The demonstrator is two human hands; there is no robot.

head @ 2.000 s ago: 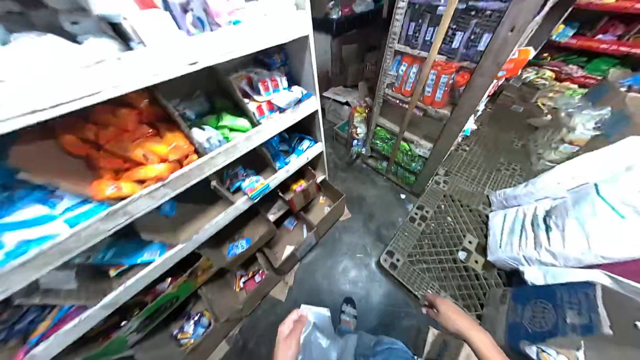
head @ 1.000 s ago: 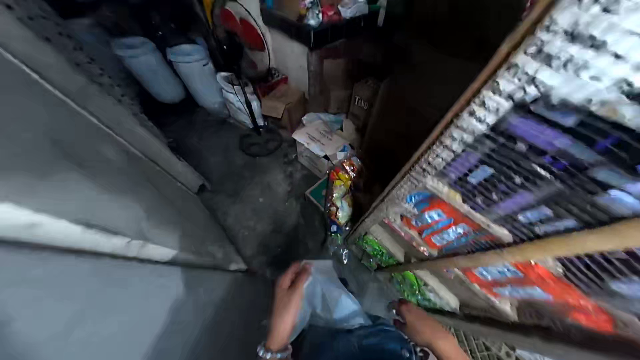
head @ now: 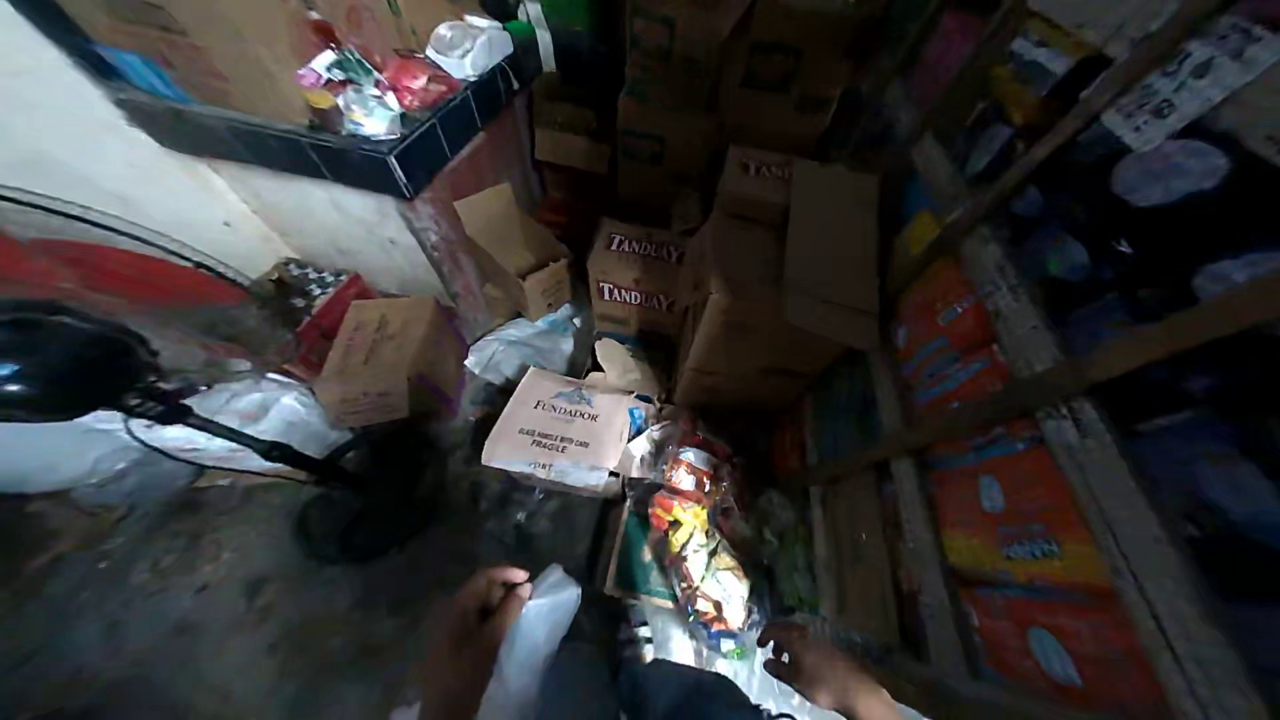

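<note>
At the bottom centre, my left hand [head: 480, 620] pinches a translucent white plastic bag [head: 535, 630], which hangs down over my legs. My right hand [head: 815, 665] is low and to the right, its fingers apart and curled, beside a clear plastic bag of colourful packets [head: 705, 560]. Whether it touches that bag I cannot tell. The packets lie against an opened cardboard carton [head: 560, 430] with printed flaps. Pale plastic [head: 690, 645] shows below them, near my right hand.
Brown cartons [head: 640, 270] stand stacked behind. A black stand fan [head: 340, 500] and a small box [head: 385, 360] are at left, under a dark-tiled counter [head: 400, 160]. Wooden framing [head: 1090, 370] with orange packs behind it runs along the right. Dark floor lies at lower left.
The view has swung from the store shelves to the cartons in the corner. The white bag stays in my left hand. The packets and opened carton are now close in front of me.
</note>
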